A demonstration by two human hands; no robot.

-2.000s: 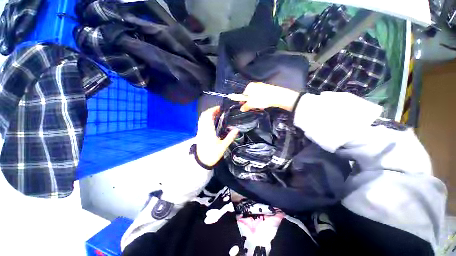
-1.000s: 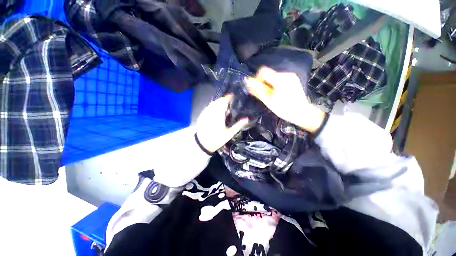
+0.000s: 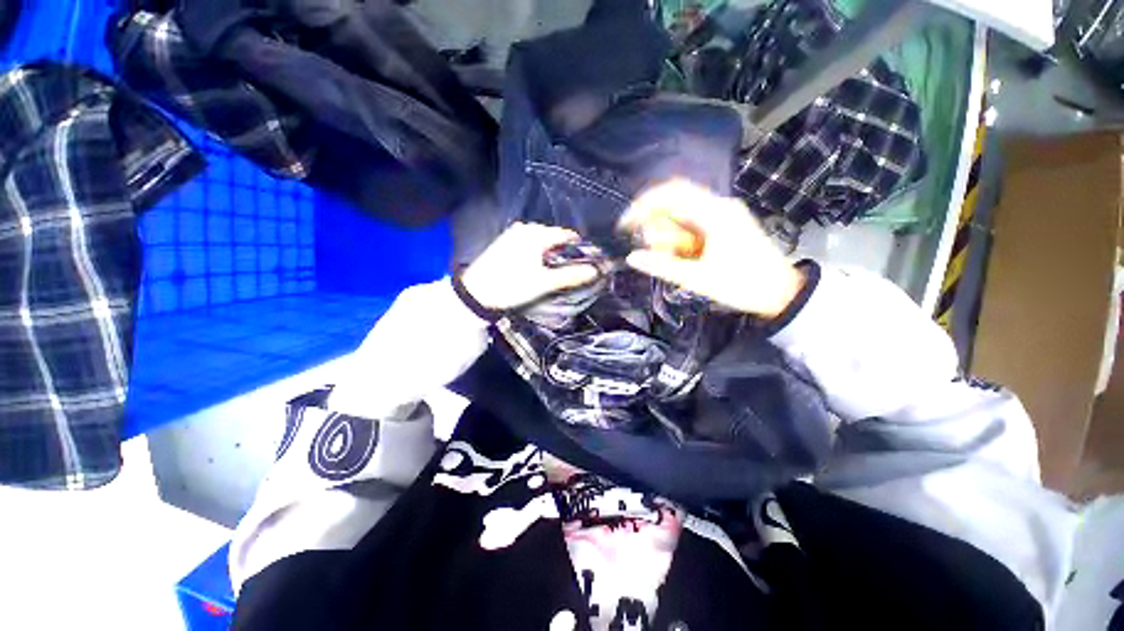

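A dark garment (image 3: 764, 413) lies bunched on my lap, with plaid cloth (image 3: 604, 358) gathered in its middle. My left hand (image 3: 524, 269) pinches a dark fold of it between thumb and fingers. My right hand (image 3: 709, 247) is close to the right of my left hand, with its fingers curled in at the same fold. An orange-yellow spot shows within the right fist, perhaps the handle of a small tool. No shaft can be made out. The right hand is overexposed and blurred.
A blue crate (image 3: 234, 265) stands at the left, with a plaid garment (image 3: 74, 284) and dark garments (image 3: 370, 111) hanging over its rim. Plaid pieces (image 3: 851, 148) lie on green cloth (image 3: 943, 93) at the upper right. A cardboard box (image 3: 1048, 296) and a yellow-black striped edge (image 3: 965, 234) are at the right.
Two seconds ago a thin metal shaft pointed left from my right hand; it no longer shows. My hands have come closer together at the fold, and my left hand has closed on cloth.
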